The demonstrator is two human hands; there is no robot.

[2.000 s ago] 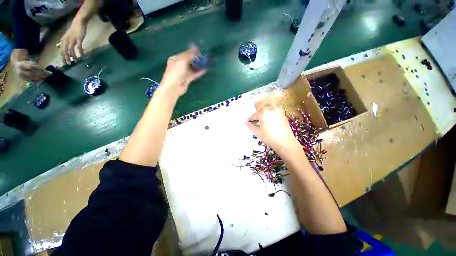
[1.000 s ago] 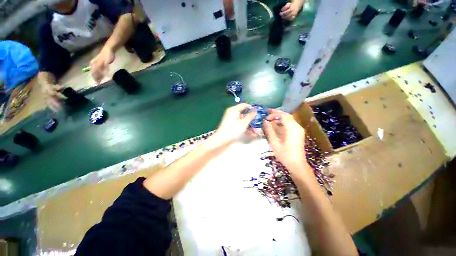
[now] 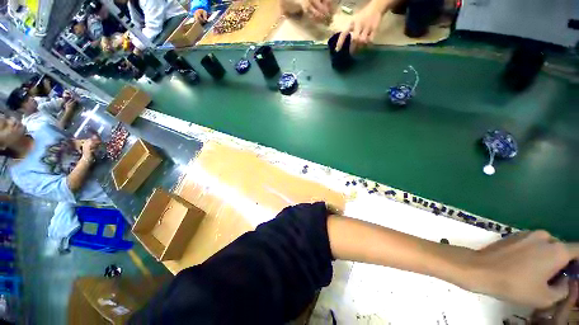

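Observation:
My left hand (image 3: 530, 270) is at the right edge of the picture, over the white sheet (image 3: 393, 289). Its fingers are closed round a dark bluish piece (image 3: 567, 274) that looks like the round circuit board, mostly hidden and cut off by the edge. Fingertips of my right hand (image 3: 564, 310) seem to show just below it; the rest of that hand is out of the picture. Board assemblies with pale cables lie on the green belt, one at the right (image 3: 500, 145) and one further left (image 3: 401, 94).
The green belt (image 3: 305, 127) runs beyond the bench and carries black cylindrical housings (image 3: 266, 61). A person's hand (image 3: 363, 28) touches one housing across the belt. Open cardboard trays (image 3: 166, 223) stand at the left. Another person sits at the far left by a blue crate (image 3: 101, 230).
The view has swung left, bringing in the trays and people there. The lead-wire pile and parts box have left the picture. My hands now show at the right edge, still close together.

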